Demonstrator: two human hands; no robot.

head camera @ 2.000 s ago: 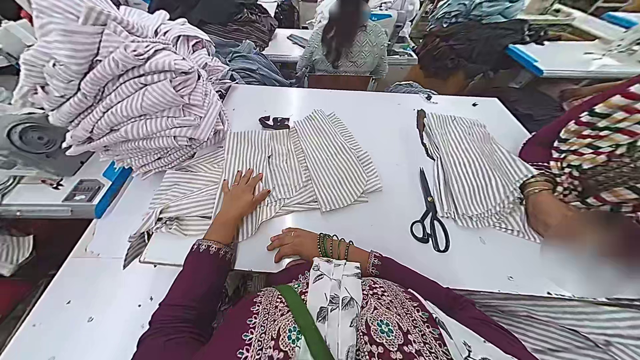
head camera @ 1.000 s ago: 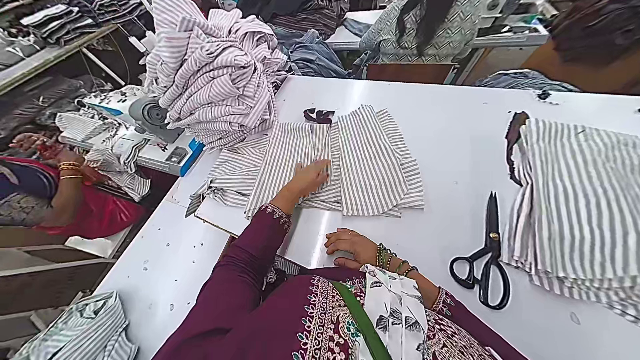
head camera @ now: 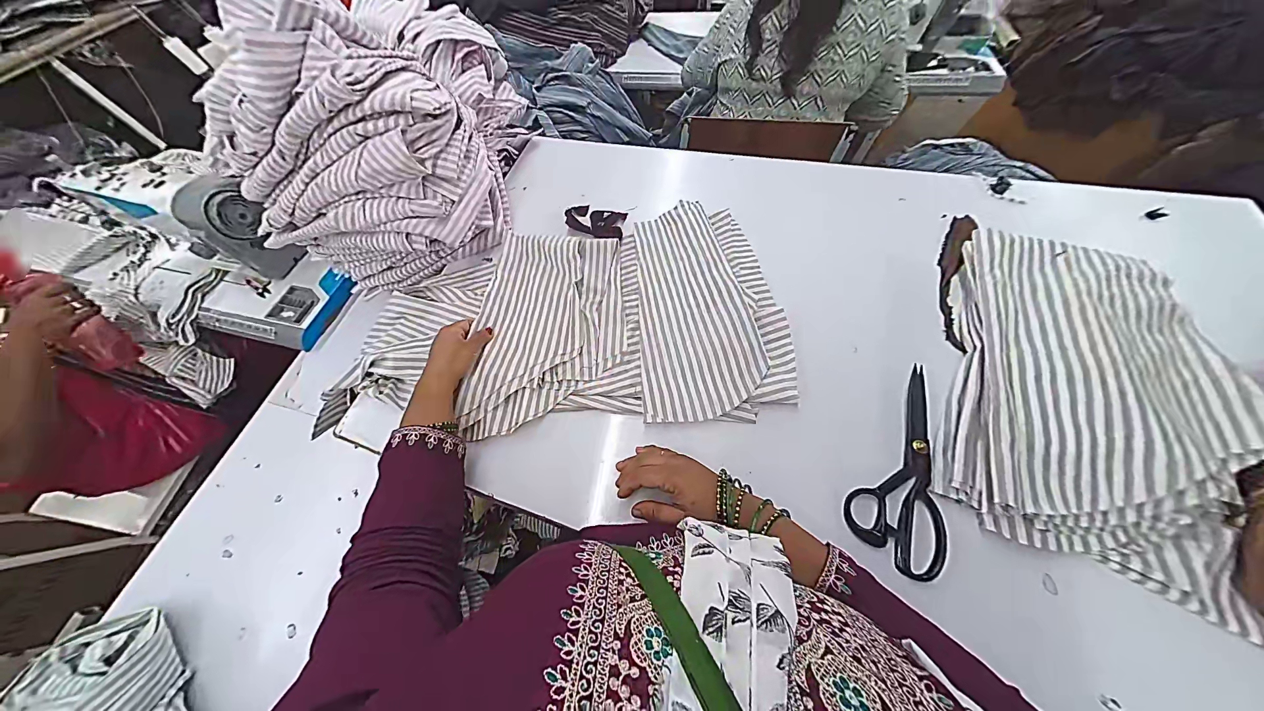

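My left hand [head camera: 457,357] lies at the left edge of a striped fabric panel [head camera: 533,326], its thumb over the cloth; the fingers are partly hidden, so the grip is unclear. Beside it, a second striped panel [head camera: 696,326] with a rounded lower corner rests over more striped pieces. My right hand [head camera: 667,484] rests on the white table near its front edge, fingers loosely curled, touching no cloth. A dark fabric scrap [head camera: 595,221] sits just behind the panels. To the right lie black-handled fabric scissors [head camera: 907,484], beside a stack of striped panels [head camera: 1086,385].
A large heap of striped cloth [head camera: 375,148] stands at the back left, near a sewing machine [head camera: 232,222]. A co-worker's hand [head camera: 54,311] is at far left. Another person [head camera: 800,59] sits beyond the white table [head camera: 849,207]. Striped cloth [head camera: 99,667] lies at lower left.
My left hand has moved from on top of the striped panels to their left edge. My right hand stays near the table's front edge. The view has shifted.
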